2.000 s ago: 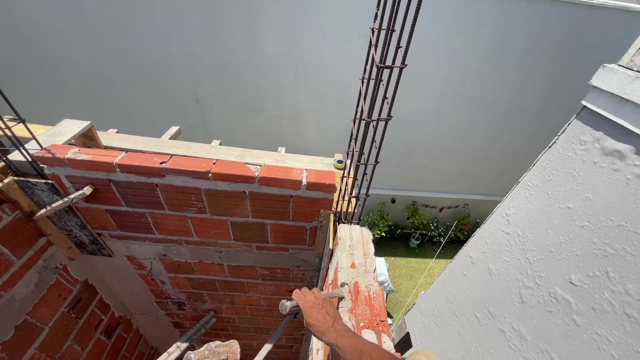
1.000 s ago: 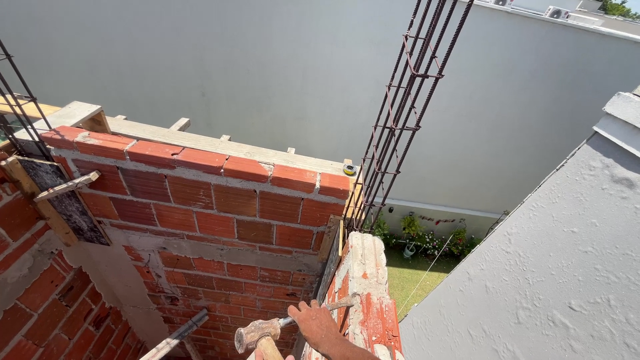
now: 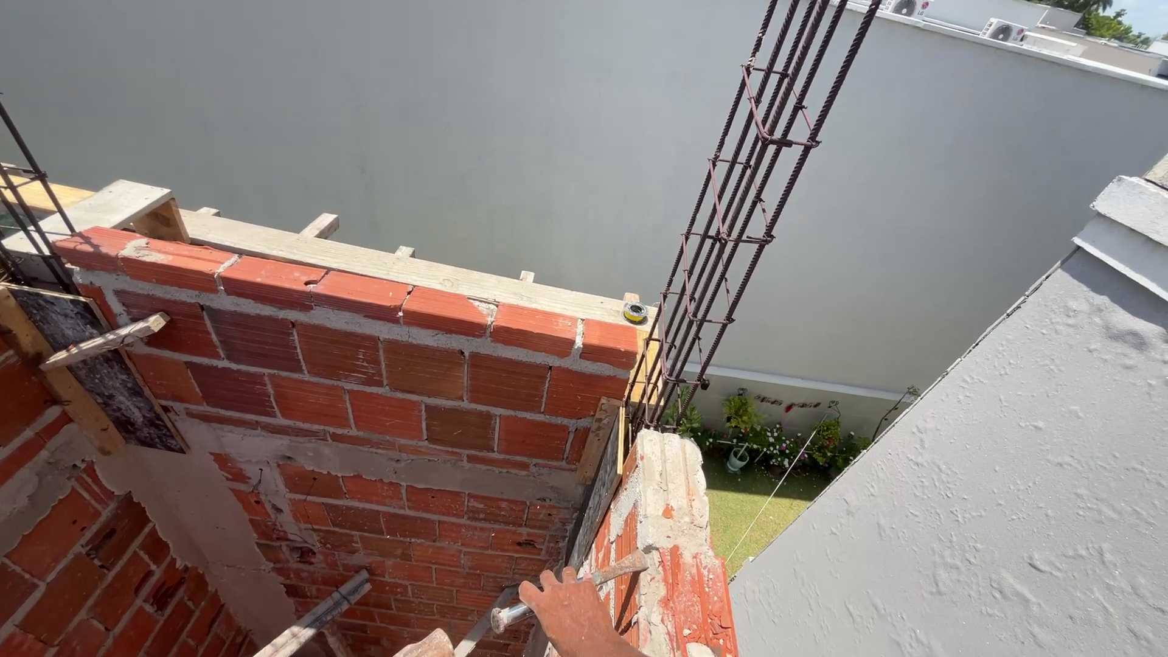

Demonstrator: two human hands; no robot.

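My right hand [image 3: 573, 610] grips a steel chisel [image 3: 607, 572] near the lower middle. The chisel's struck end points left, and its flat blade meets the broken top of a hollow clay brick wall [image 3: 671, 511], between grey mortar and rough red brick. Left of my hand, part of a hammer head [image 3: 427, 644] shows at the bottom edge, apart from the chisel. Its handle and my left hand are out of view.
A taller brick wall [image 3: 420, 365] with a wooden formwork board [image 3: 411, 266] and a tape measure [image 3: 635, 313] stands ahead. Upright rebar [image 3: 730, 228] rises at the corner. A grey sloping wall [image 3: 985, 438] lies right, a garden [image 3: 776, 502] far below, a prop [image 3: 319, 616] lower left.
The hammer head shows more fully beside the chisel one second ago and is now lower, mostly out of the frame. My right hand keeps hold of the chisel. The view has shifted somewhat.
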